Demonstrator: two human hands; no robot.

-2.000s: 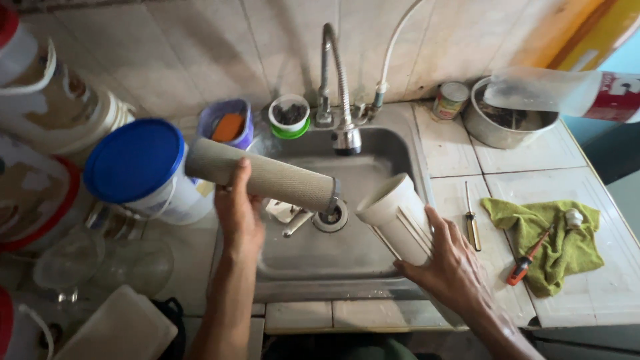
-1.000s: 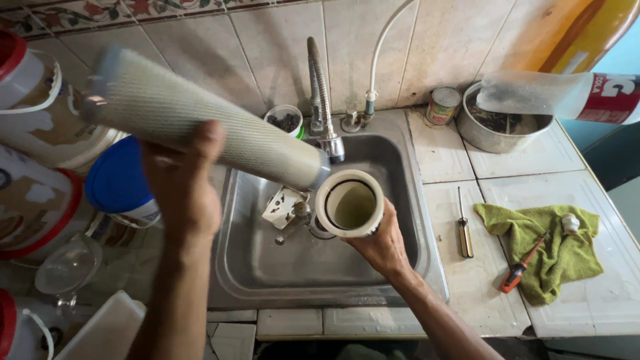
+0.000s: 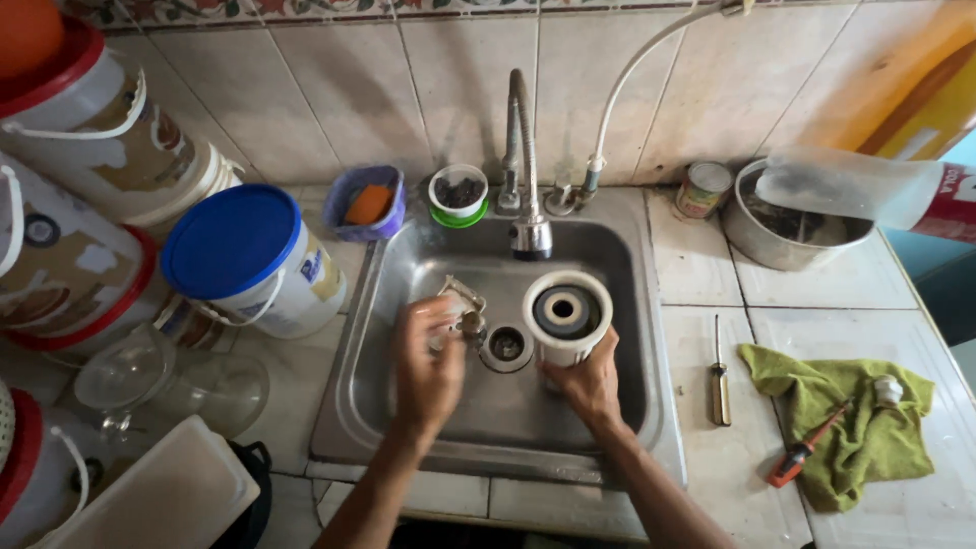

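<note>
Over the right part of the steel sink, my right hand grips a white plastic filter housing, its round mouth turned up. Inside the housing sits a filter cartridge, of which only the dark end cap with a hole in its centre shows. My left hand is blurred, with its fingers curled near a small white fitting and a metal piece in the sink; whether it touches them I cannot tell. The drain lies between my hands, below the spring-neck faucet.
Lidded buckets, one with a blue lid, and a glass jar crowd the left. A purple tub and a small cup stand behind the sink. At right are a pot, a can, two screwdrivers and a green cloth.
The cartridge, held tilted in my left hand before, is now inside the housing. My left hand has let go of it and moved down over the sink.
</note>
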